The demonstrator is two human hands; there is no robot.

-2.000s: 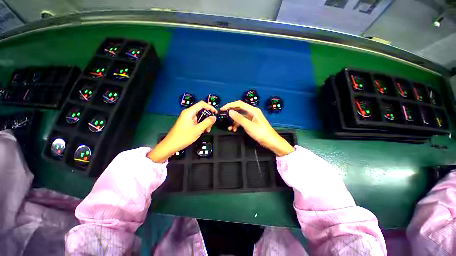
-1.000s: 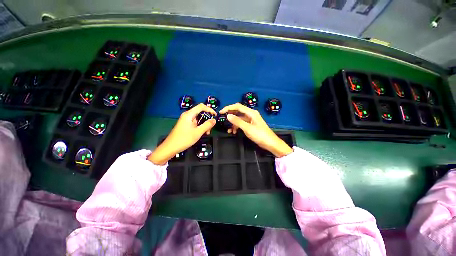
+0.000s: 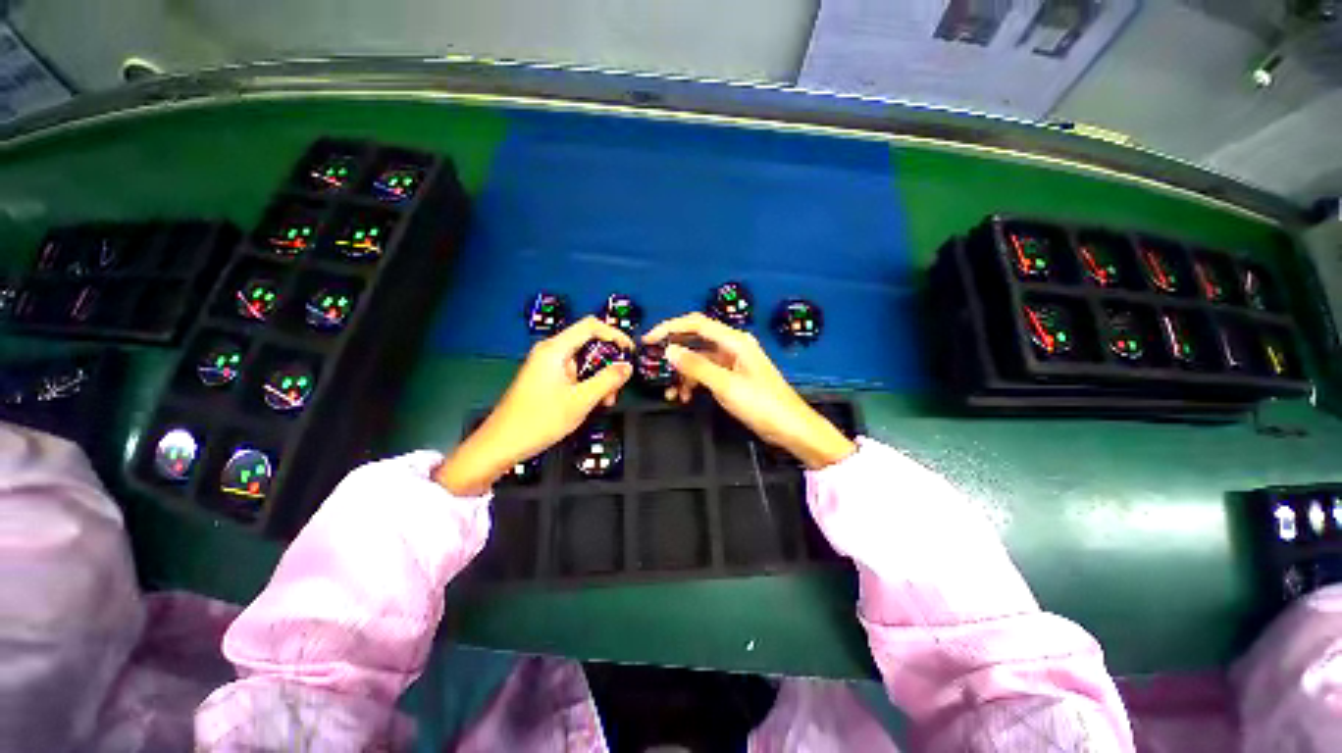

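Observation:
My left hand (image 3: pixel 555 390) holds a small round black gauge (image 3: pixel 601 358) between thumb and fingers. My right hand (image 3: pixel 732 378) holds a second gauge (image 3: pixel 654 363) close beside it. Both faces point up, partly covered by fingers. The hands are above the back edge of a black ten-pocket foam tray (image 3: pixel 674 571). Two gauges sit in its back row at the left, one of them (image 3: pixel 598 450) plainly seen, the other mostly behind my left wrist. My right forearm hides part of the back row at the right.
Several loose gauges (image 3: pixel 730 305) stand on the blue mat (image 3: pixel 692 206) beyond my hands. A full tray stack (image 3: pixel 353 353) is at left, another (image 3: pixel 964 324) at right. Low trays (image 3: pixel 147 280) lie far left; a tray (image 3: pixel 1280 552) shows at right. Pink-sleeved people sit on both sides.
Both hands stay together over the tray, and the gauges in them have tilted to show more of their faces. The view has shifted slightly. A tray with pale items now shows at the right edge.

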